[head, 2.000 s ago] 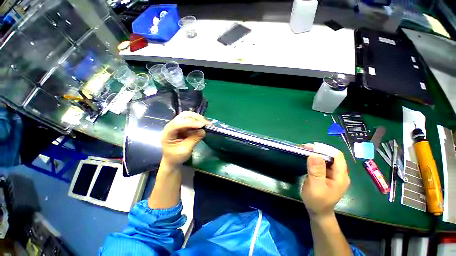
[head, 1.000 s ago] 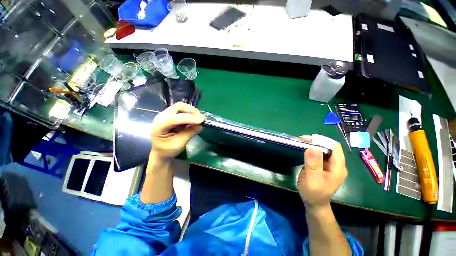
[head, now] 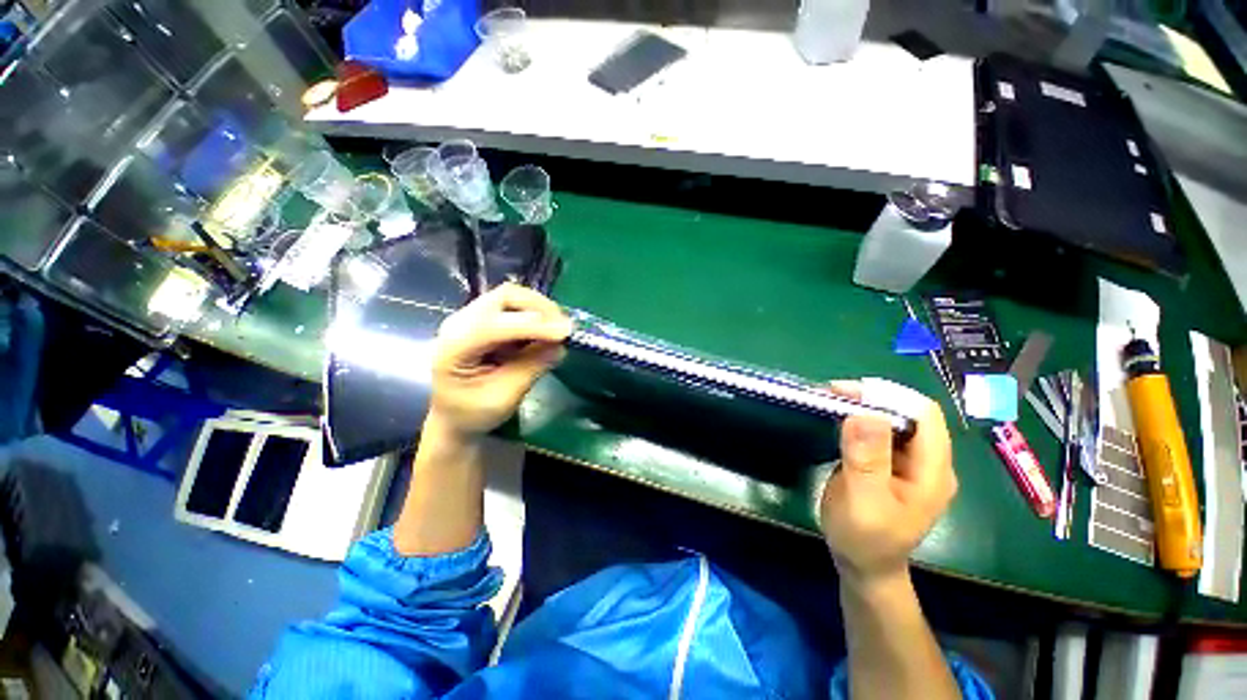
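A tablet [head: 725, 376] is held nearly edge-on above the front of the green bench, its long bright edge facing up and its dark face angled down. My left hand [head: 495, 358] grips its left end between thumb and fingers. My right hand [head: 886, 486] grips its right end, with the thumb on the near side. A small white item [head: 875, 397] shows at the fingers of my right hand. The tablet's far face is hidden.
Glossy wrapped panels [head: 397, 335] lie left of the tablet. Clear cups [head: 462, 178] stand behind them. A dispenser bottle [head: 903, 246], blue pick [head: 915, 337], red-pink tube [head: 1024, 469] and yellow-orange tool [head: 1164, 472] are at right. A white tray [head: 280, 486] is low left.
The view shifts slightly between frames. Both hands keep hold of the tablet's ends, and its pose hardly changes.
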